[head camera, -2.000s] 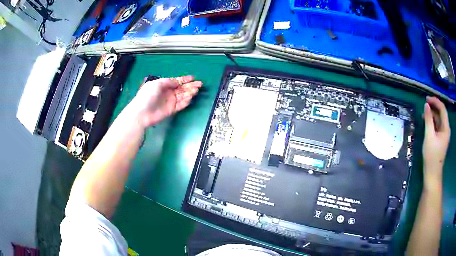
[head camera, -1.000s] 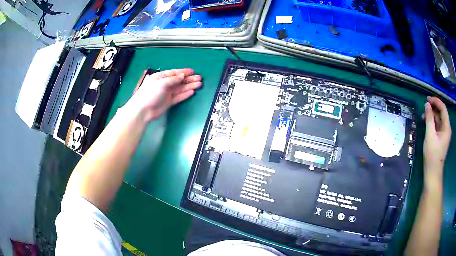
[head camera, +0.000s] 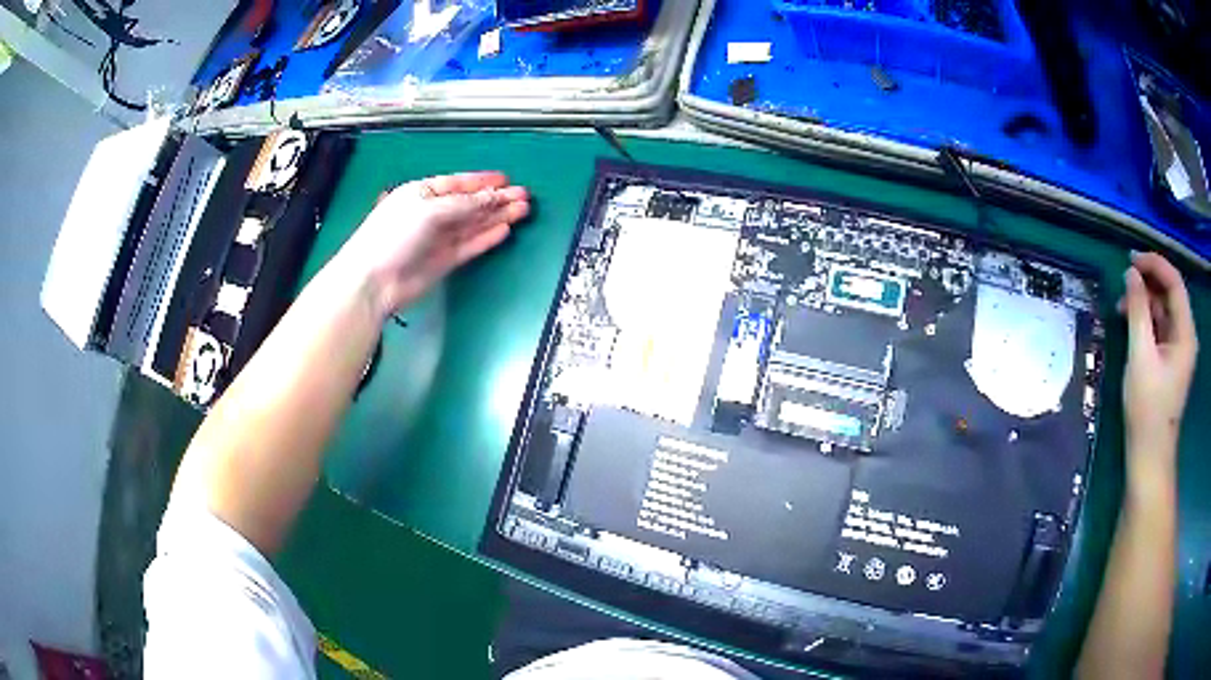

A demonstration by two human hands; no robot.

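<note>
The opened laptop base (head camera: 595, 498) lies on the green mat, its inside facing up. Its motherboard carries a silver chip (head camera: 866, 290); a memory module (head camera: 821, 423) and a blue-white strip (head camera: 746, 348) sit near the middle. The wide black battery (head camera: 784, 511) with white print is on the near side. My left hand (head camera: 445, 229) is held left of the laptop, palm showing and fingers extended, empty. A dark curved edge shows beside the left forearm; I cannot tell what it is. My right hand (head camera: 1159, 316) is at the laptop's right edge, fingers loosely bent, with nothing visible in it.
Another laptop-like unit (head camera: 239, 259) with fans is at the left. Behind are two raised blue-matted trays (head camera: 850, 113); a blue box (head camera: 903, 37) and a red-rimmed dark box (head camera: 578, 16) stand on them. A thin dark stick (head camera: 959, 173) lies at the right tray's edge.
My left hand has risen slightly. The brownish piece seen behind its wrist earlier no longer shows there, and a dark edge shows lower by the forearm. My right hand and the laptop look unmoved.
</note>
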